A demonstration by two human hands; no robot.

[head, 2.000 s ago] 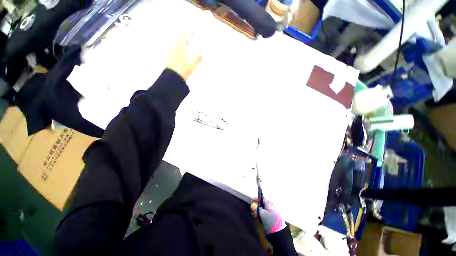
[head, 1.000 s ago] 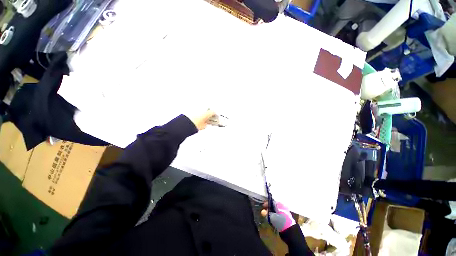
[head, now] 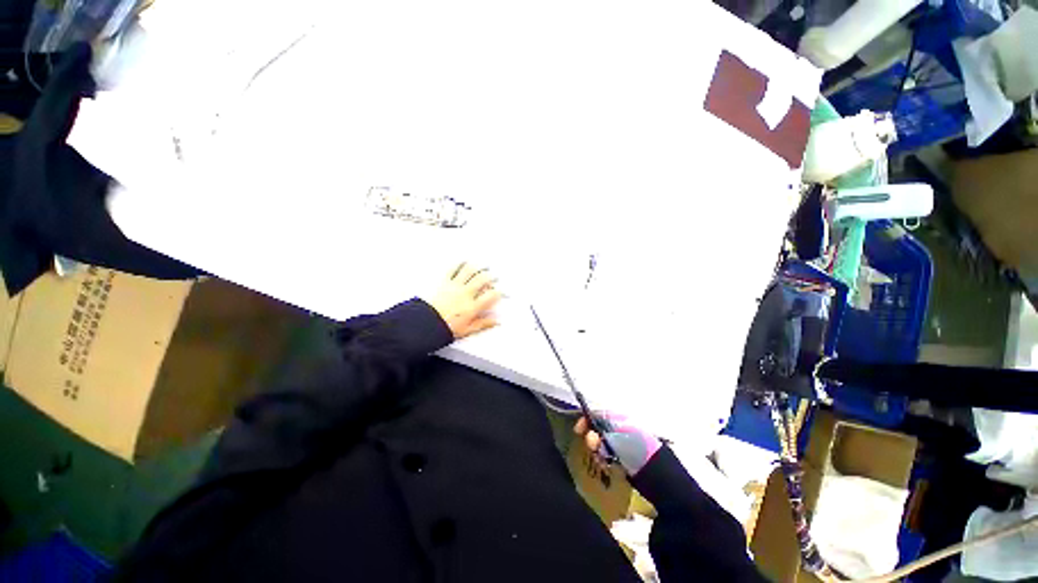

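Note:
My left hand (head: 464, 301) is bare and lies flat, fingers spread, on the white material near the table's front edge. My right hand (head: 619, 441), in a pink and grey glove, holds long thin shears (head: 560, 362) at the front edge, their tip pointing up and left over the white surface. Whether the blades are apart cannot be told. A grey mottled oblong (head: 418, 207), perhaps a pattern weight, lies beyond my left hand. A thin dark stick (head: 591, 271), perhaps a pen, lies right of it. Edges of the white material are washed out.
A maroon rectangle (head: 742, 95) with a white scrap lies at the table's far right. A white bottle (head: 842, 149) and pale green holder stand beyond the right edge. The dark iron (head: 788, 337) is at the right. Black cloth (head: 57, 205) hangs at the left above a carton (head: 97, 347).
My left hand has left the mottled oblong and come back to the front edge. The shears in my right hand now tilt further left. The view has shifted.

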